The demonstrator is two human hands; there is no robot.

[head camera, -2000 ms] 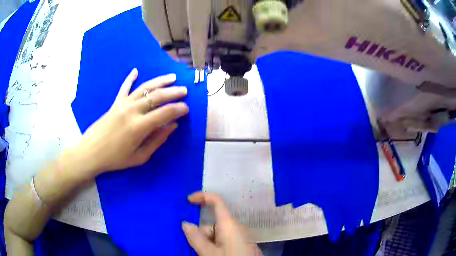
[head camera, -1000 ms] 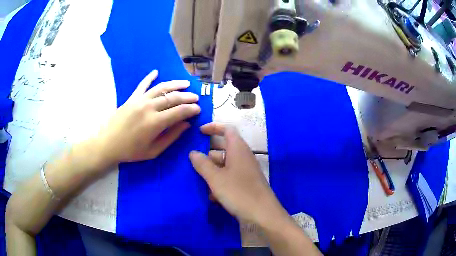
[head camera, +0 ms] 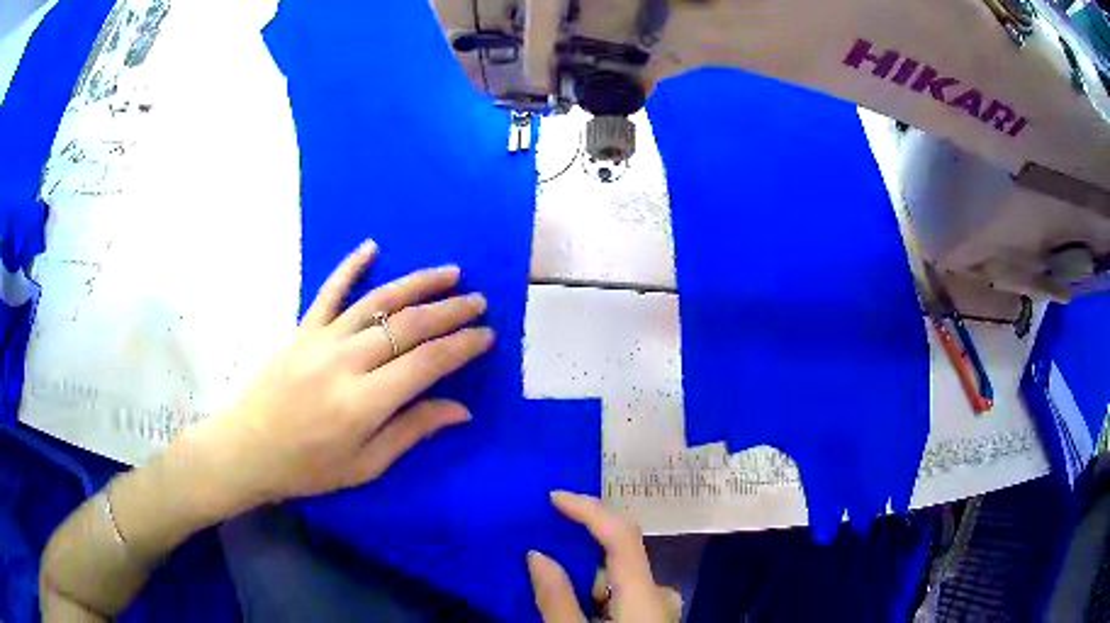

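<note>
A bright blue cut panel (head camera: 414,207) runs from behind the machine head down over the table's front edge, with a stepped right edge low down. The presser foot (head camera: 520,132) rests at its right edge near the top. My left hand (head camera: 396,365) lies flat on the panel, fingers spread. My right hand (head camera: 609,566), partly cut off by the lower frame edge, is at the panel's lower right edge, thumb and forefinger apart, fingertips on or just over the cloth. Whether it pinches the cloth is unclear.
The cream sewing machine (head camera: 779,55) spans the top right, with a grey ridged knob (head camera: 610,140). Stacked blue panels (head camera: 797,280) lie right of the needle. An orange-red and dark tool (head camera: 962,365) lies by the machine base. Folded blue pieces (head camera: 1077,377) are at far right.
The panel has moved away from me, under the foot, and its stepped edge now shows. My left hand lies lower on the view. My right hand went up beside the panel, then back down.
</note>
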